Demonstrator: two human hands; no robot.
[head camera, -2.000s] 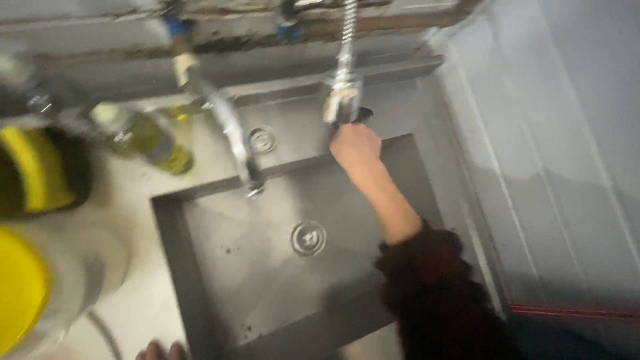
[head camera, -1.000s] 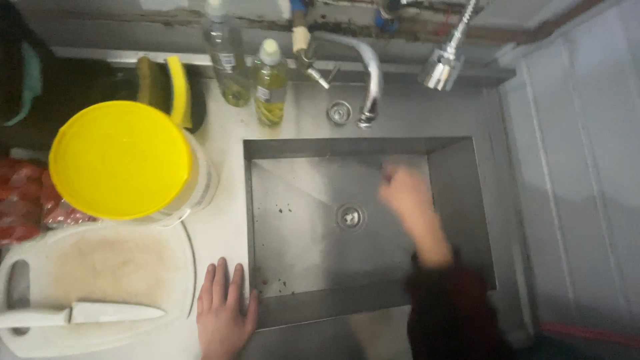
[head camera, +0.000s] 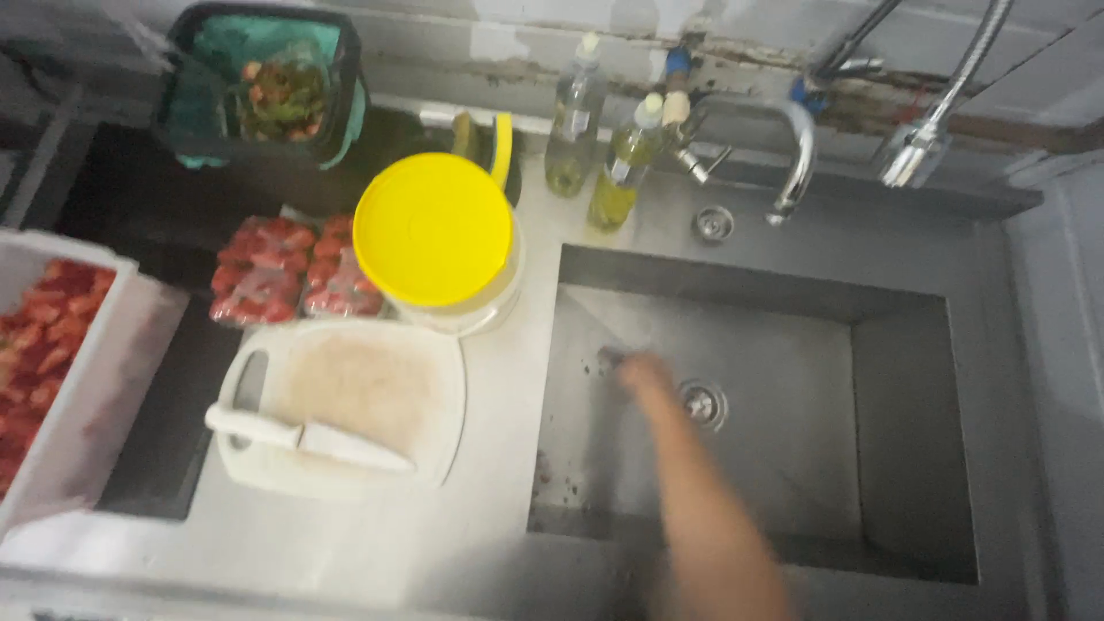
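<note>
My right hand (head camera: 642, 373), blurred by motion, is low inside the stainless steel sink (head camera: 906, 431), left of the drain strainer (head camera: 703, 404). Its fingers are closed around a small dark object (head camera: 611, 355), too blurred to name. Small dark specks lie on the sink floor to the left of the hand. My left hand is out of view. Behind the sink stand a curved chrome faucet (head camera: 804, 142) and a hanging spray head (head camera: 910, 159).
Left of the sink, a white cutting board (head camera: 362, 388) bears a white-handled knife (head camera: 345, 442). Behind it are a yellow-lidded bucket (head camera: 434, 228), packs of red food pieces (head camera: 263, 272), two bottles (head camera: 619, 177) and a green-lined bin (head camera: 207, 52). A white container (head camera: 129, 345) holds red pieces.
My right hand has moved from the spray head down into the sink, then leftward across it. My left hand, earlier on the counter beside the sink, is no longer visible. The view has shifted left.
</note>
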